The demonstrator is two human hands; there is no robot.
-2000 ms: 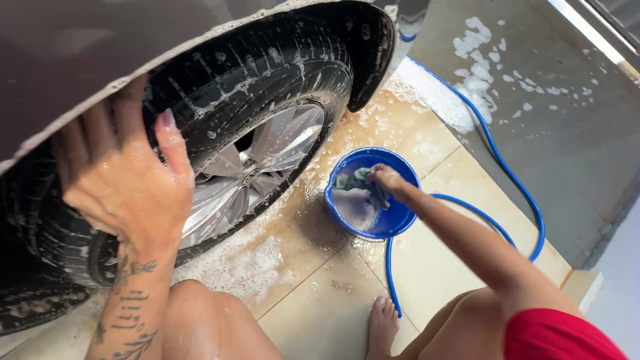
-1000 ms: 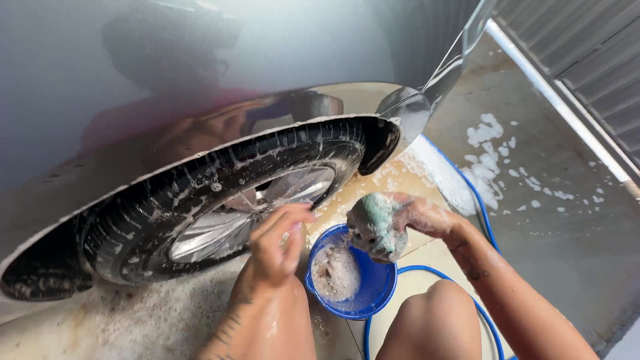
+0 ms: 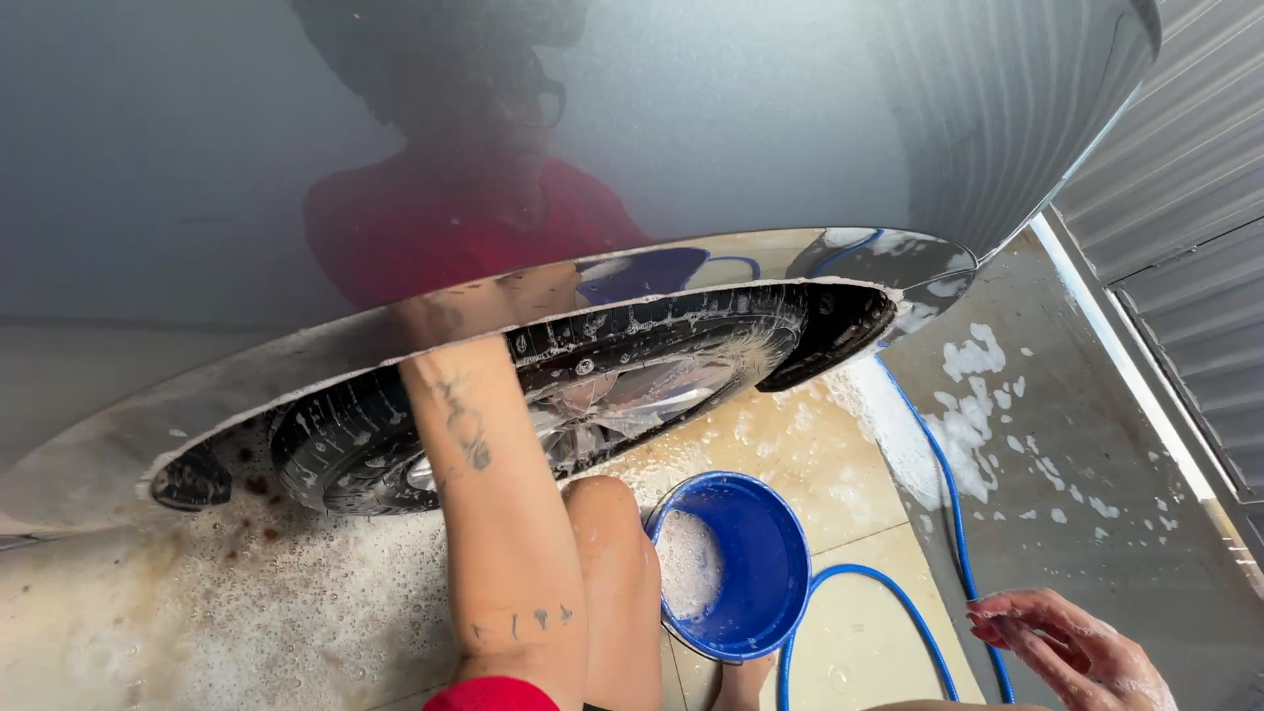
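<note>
My left forearm (image 3: 509, 523), tattooed and ending in a red sleeve, reaches up under the fender of a grey car. The hand itself is hidden behind the wheel arch edge (image 3: 632, 301), over the soapy tyre (image 3: 346, 434). My right hand (image 3: 1071, 642) hangs at the lower right, wet with suds, its fingers loosely curled and nothing seen in them. The blue bucket (image 3: 770, 553) stands between my hands, with foamy water in it. Suds streak the tyre and the silver alloy wheel (image 3: 632, 395). No cloth shows.
A blue hose (image 3: 953, 494) curves over the tiles beside the bucket. Foam (image 3: 968, 395) lies on the grey floor, and suds cover the tiles (image 3: 296, 592) at left. A corrugated metal gate (image 3: 1195, 197) stands at right. My bent knee (image 3: 612, 553) is near the wheel.
My left hand has gone from in front of the wheel to behind the fender edge. My right hand, earlier holding a greenish cloth over the bucket, is now farther right without it.
</note>
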